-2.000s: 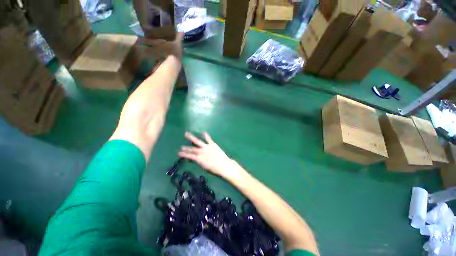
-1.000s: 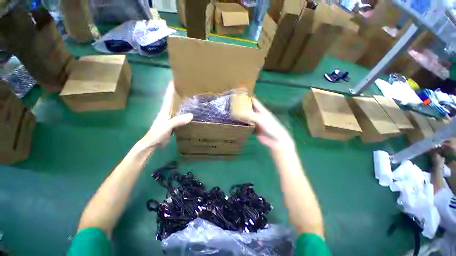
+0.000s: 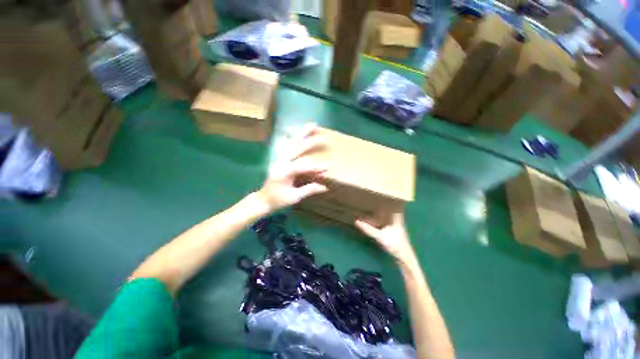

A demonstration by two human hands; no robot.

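A small brown carton [image 3: 368, 165] with its lid down stands on the green bench in front of me, slightly turned. My left hand [image 3: 296, 172] lies on its left side and top left edge, blurred. My right hand [image 3: 384, 233] touches the lower front near the right corner. Both hands hold the carton between them. Nearer to me lies a heap of black coiled cables [image 3: 316, 284], with a greyish clear plastic bag [image 3: 302, 329] at its near edge. The inside of the carton is hidden.
Another closed carton [image 3: 236, 102] stands at back left. Closed cartons [image 3: 544, 210] stand in a row at right. Bubble-wrapped goods [image 3: 396, 97] and a clear bag with dark round items [image 3: 267, 45] lie along the far side. Tall open cartons [image 3: 491, 70] stand behind. White plastic [image 3: 607, 329] lies at lower right.
The carton's raised lid is now down and covers the bubble-wrapped contents. The carton is turned, and my hands have moved from its two sides to its left edge and lower front. The view has shifted.
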